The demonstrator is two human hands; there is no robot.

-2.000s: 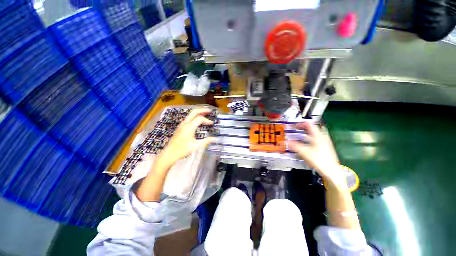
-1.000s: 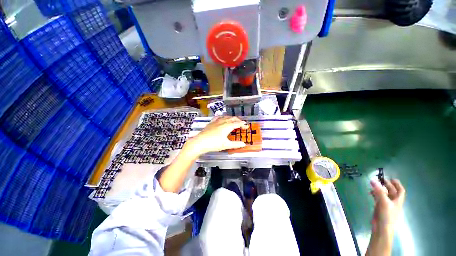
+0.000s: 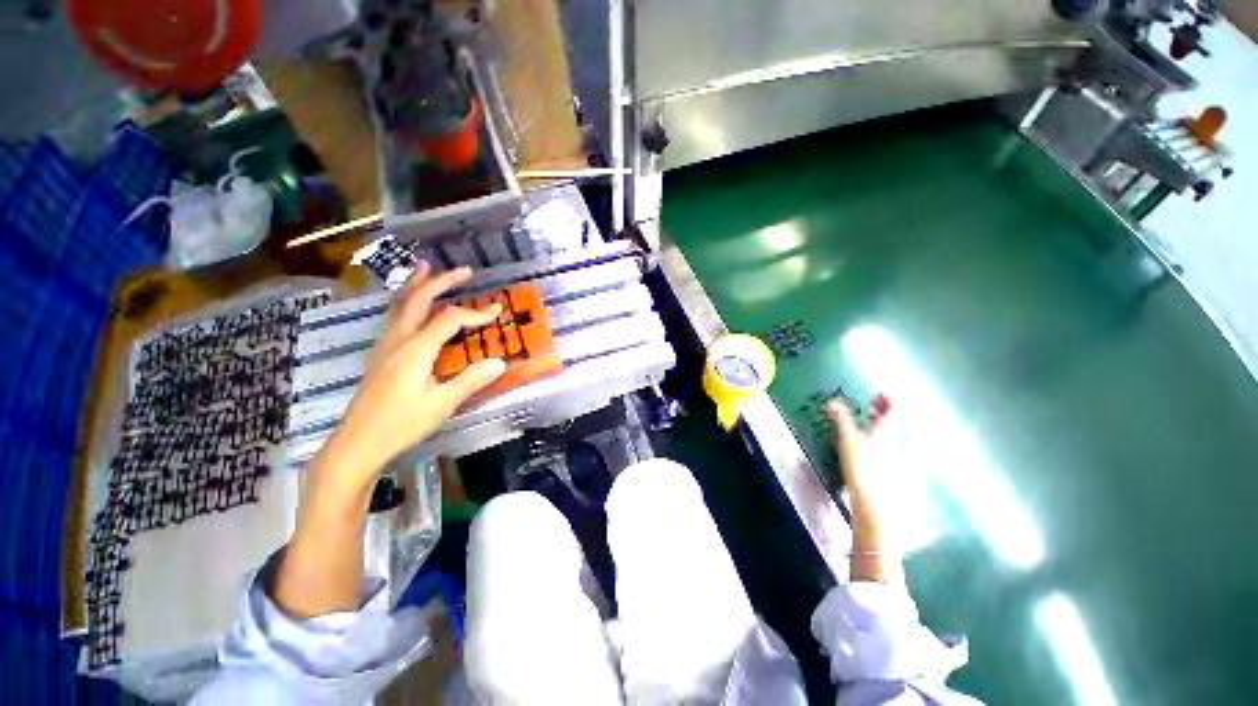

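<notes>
My left hand point(image 3: 400, 370) reaches over the orange fixture point(image 3: 541, 361), its thumb and fingers apart. A black moulded frame point(image 3: 511, 326) sits in the fixture, and my fingertips rest on or just above its left part; contact is unclear. The fixture is on the silver slotted table point(image 3: 607, 328). My right hand point(image 3: 866, 462) is over the green conveyor point(image 3: 1104, 441), slightly blurred, thumb and a finger apart. A black frame point(image 3: 817, 408) is beside the thumb; whether I grip it is unclear. Another black frame point(image 3: 791, 338) lies farther back on the conveyor.
Rows of black frames point(image 3: 207, 400) lie on the white foam stack point(image 3: 193, 586) at left. A yellow tape roll point(image 3: 741, 370) sits on the conveyor edge. The machine head with its red button point(image 3: 173, 35) is at upper left. Blue crates point(image 3: 42, 276) stand at far left.
The view has swung right. My left hand is still at the orange fixture. My right hand, which held a black frame, is now closer to the tape roll and conveyor edge.
</notes>
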